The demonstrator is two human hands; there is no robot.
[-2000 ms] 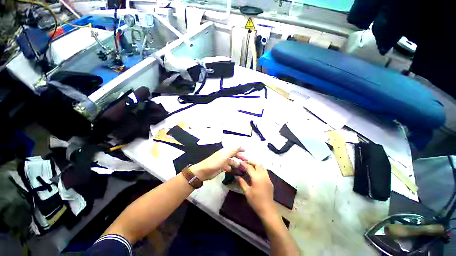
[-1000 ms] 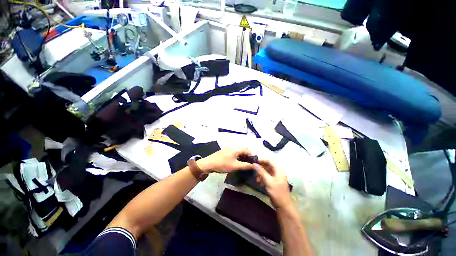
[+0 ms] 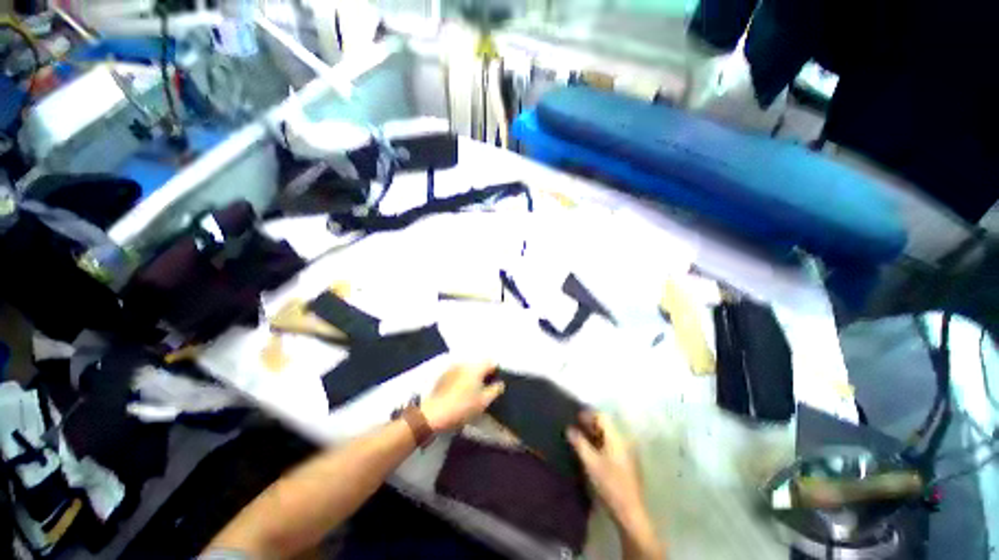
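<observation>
My left hand point(image 3: 460, 398) holds the left end of a black flap piece point(image 3: 537, 411), and my right hand point(image 3: 600, 448) holds its right end. The piece lies stretched between both hands, low over the table; whether it touches the top cannot be told. A dark maroon flap piece point(image 3: 509, 488) lies at the table's front edge, just below the held piece. Black cut pieces point(image 3: 383, 363) lie crossed to the left of my left hand. The picture is blurred.
Tan card templates point(image 3: 307, 321) lie at left, and another point(image 3: 687, 326) at right. A folded black bundle point(image 3: 754, 359) and a steam iron point(image 3: 844, 490) are at right. A blue padded board point(image 3: 712, 170) is at the back. A garment heap point(image 3: 197, 273) is at left.
The view has shifted, so the table things appear further left. My hands have moved apart, and the black piece now shows spread between them instead of a small part at the fingertips.
</observation>
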